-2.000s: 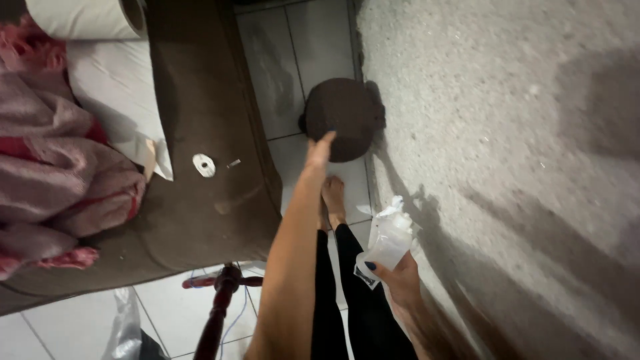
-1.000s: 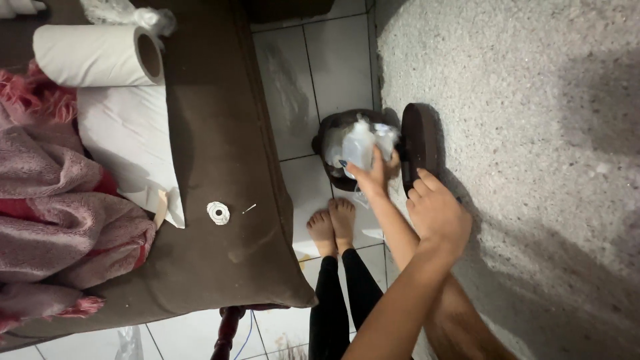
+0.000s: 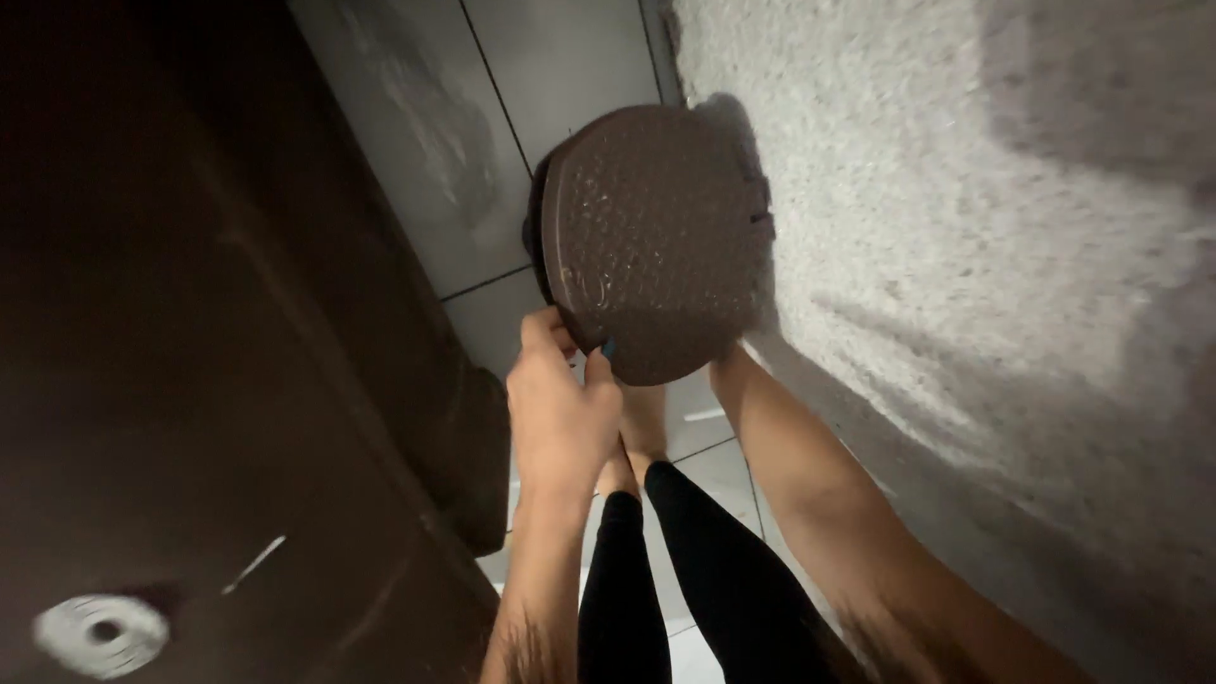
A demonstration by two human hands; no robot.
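Observation:
The round, textured brown plastic lid (image 3: 655, 247) lies over the dark bin (image 3: 535, 223), beside the speckled wall; a dark gap shows along its left edge. My left hand (image 3: 570, 380) pinches the lid's lower left rim, with a blue-painted nail at the edge. My right forearm (image 3: 807, 475) reaches up to the lid's lower right side, and the hand itself is hidden behind or under the lid. What lies inside the bin cannot be seen.
The brown upholstered seat (image 3: 285, 380) fills the left side, bearing a white ring-shaped roll (image 3: 102, 635) and a thin white stick (image 3: 254, 564). The rough wall (image 3: 950, 190) rises at right. My legs in black leggings (image 3: 624, 589) stand on white floor tiles (image 3: 560, 57).
The lid, tipped up against the wall one second ago, now lies over the bin. The white plastic item in my right hand is out of sight. The view is much closer.

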